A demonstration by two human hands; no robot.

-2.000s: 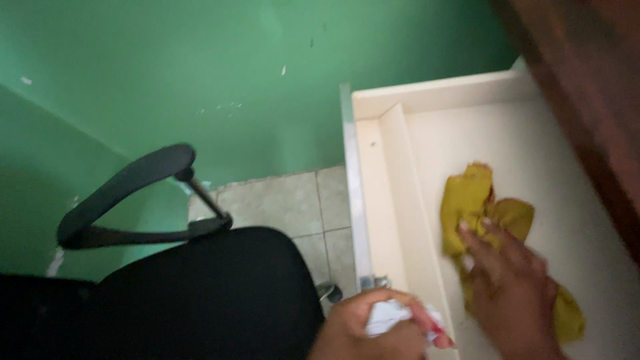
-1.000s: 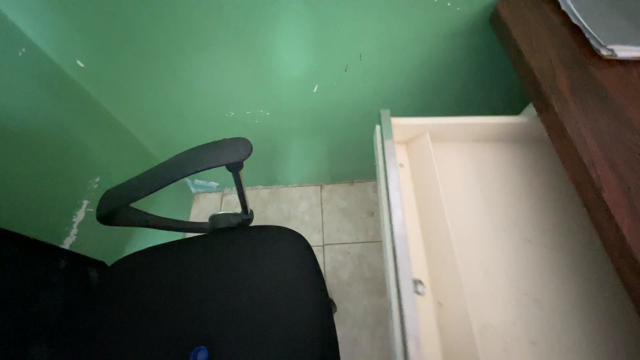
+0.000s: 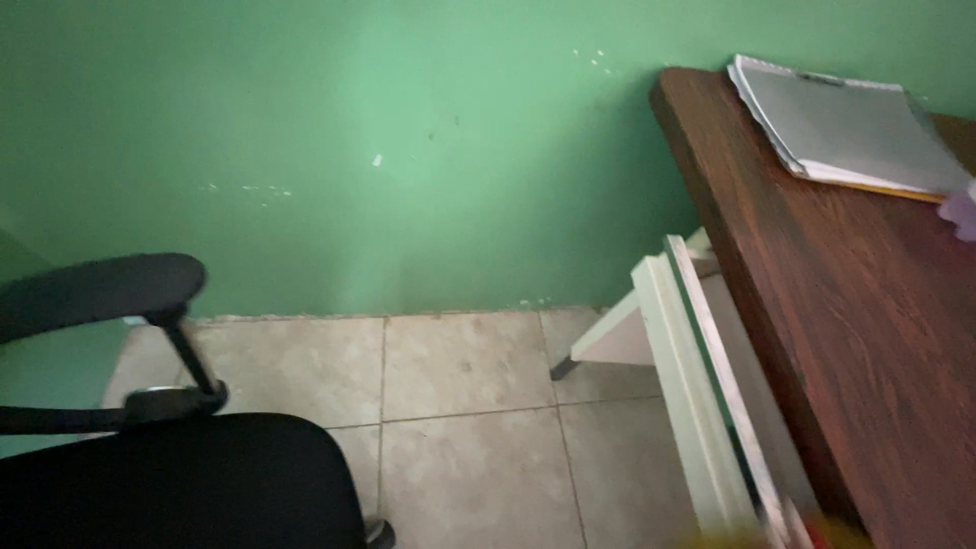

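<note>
Neither of my hands shows in the head view. The white desk drawer stands partly out from under the brown wooden desktop, with only a narrow strip of its inside visible. A blurred yellow thing lies at the bottom edge of the view, by the drawer's front, with a small red patch beside it. What these two are, and whether a hand is holding them, cannot be told.
A black office chair with an armrest stands at the left on the tiled floor. Papers under a grey folder lie on the desktop, a purple thing beside them. Behind is a green wall.
The drawer has moved in under the desktop. Two seconds ago my hands were at the drawer, one on a yellow cloth inside it, the other holding something white; both have left the view. The view has shifted.
</note>
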